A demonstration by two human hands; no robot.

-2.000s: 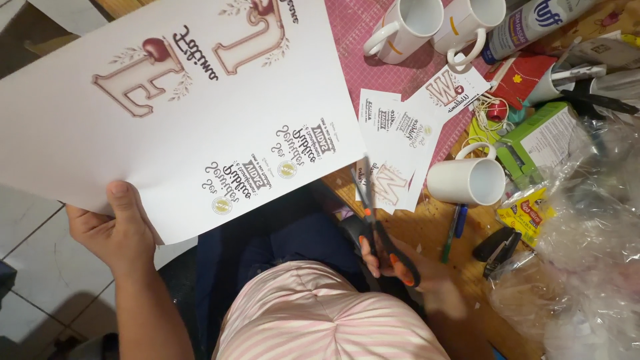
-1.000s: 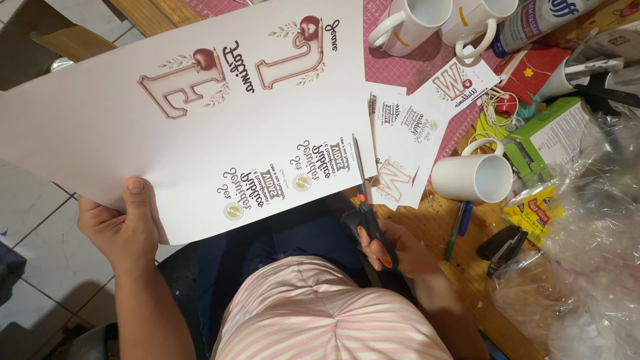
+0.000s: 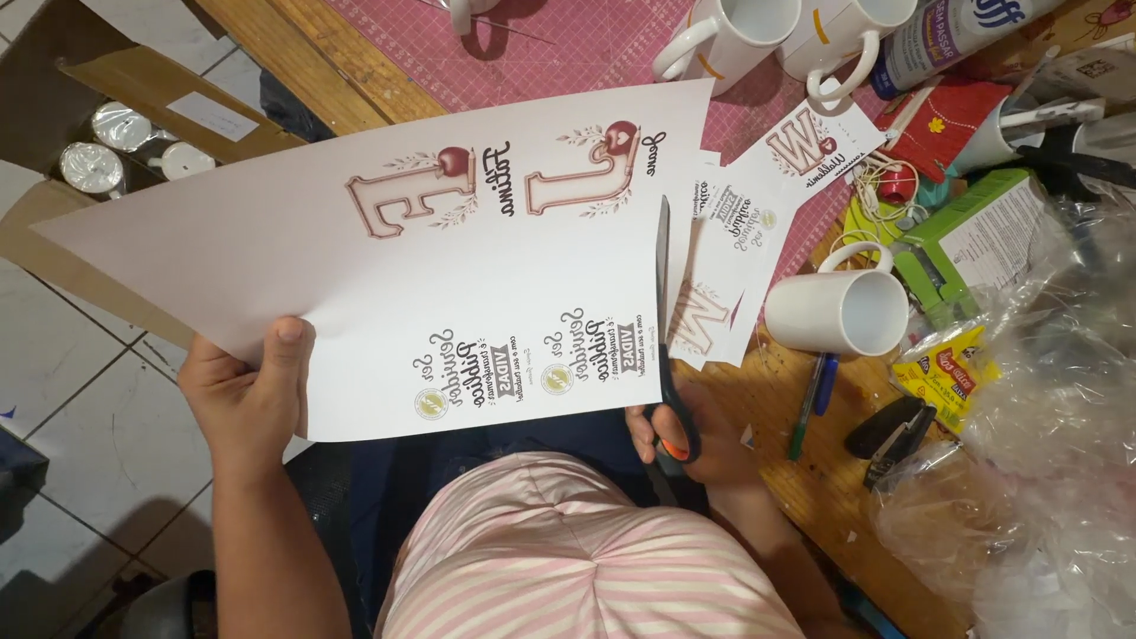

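Note:
A large white printed sheet with mirrored letters and apple drawings is gripped at its lower left edge by my left hand, thumb on top. My right hand holds scissors by their dark and orange handles. One blade lies over the printed face near the sheet's right edge; the other blade is hidden beneath the paper. Just right of the scissors, several smaller printed papers overlap on the table, partly under the sheet. A white mug lies on its side beside them.
More white mugs stand on the pink cutting mat. A spray can, a green box, pens, a black stapler and clear plastic bags crowd the wooden table's right side. A cardboard box holds wrapped mugs at upper left.
The scissors have moved up along the sheet's right side, with the blade now over the paper. The sheet has turned and shifted, and the view has moved so the cardboard box's contents show.

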